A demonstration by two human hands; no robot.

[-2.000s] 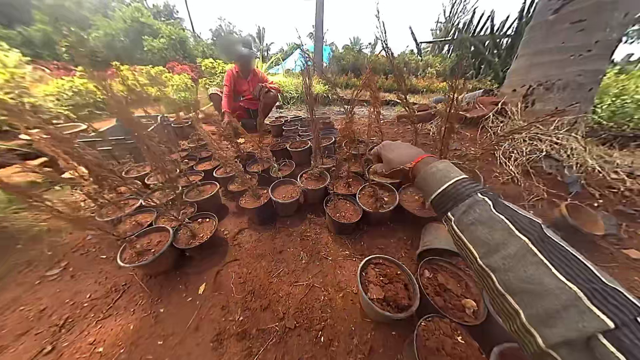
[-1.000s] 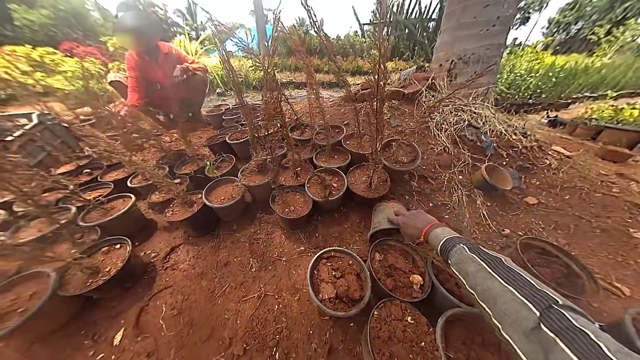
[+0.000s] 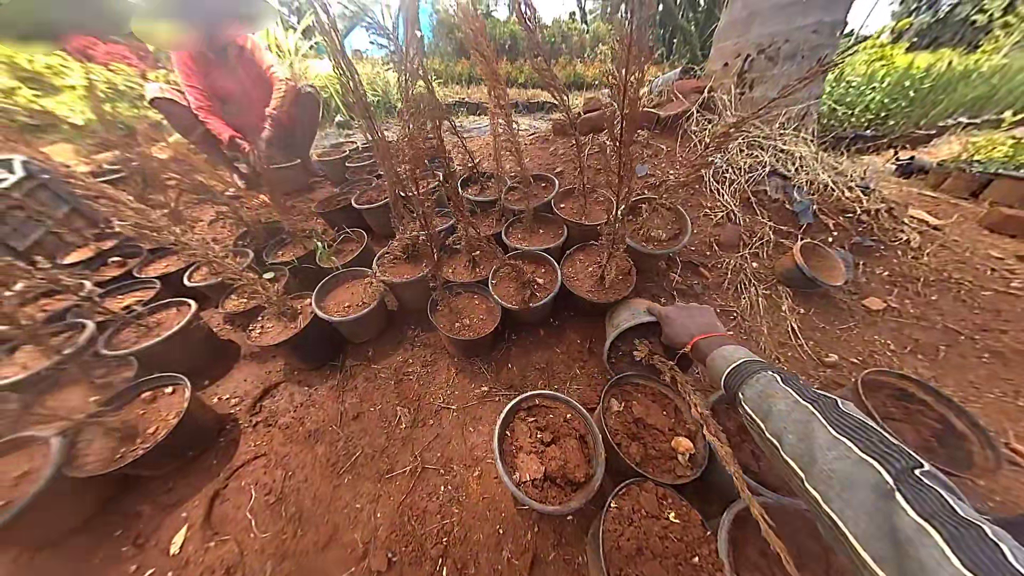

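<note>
My right hand (image 3: 690, 326), in a striped sleeve with a red cord at the wrist, grips the rim of a tilted plastic plant pot (image 3: 628, 316) whose mouth faces me. A thin dry brown branch (image 3: 720, 444) runs from that pot's mouth down past my forearm. Just below stand a soil-filled pot (image 3: 549, 453) and another pot with a pale lump on its soil (image 3: 654, 428). Beyond my hand, a pot with a tall dried plant (image 3: 598, 274) stands at the edge of a group of similar pots. My left hand is out of view.
A person in red (image 3: 232, 104) crouches at the back left among the pots. A tree trunk (image 3: 772, 56) rises at the back right, with dry twigs (image 3: 744, 184) at its foot. A small pot lies tipped (image 3: 814, 264) at right; a wide pot (image 3: 920, 420) sits beside my sleeve.
Two seconds ago my right hand was up by the dried plants; it has since come down to the tilted pot, which it was touching one second ago. The view has swung right.
</note>
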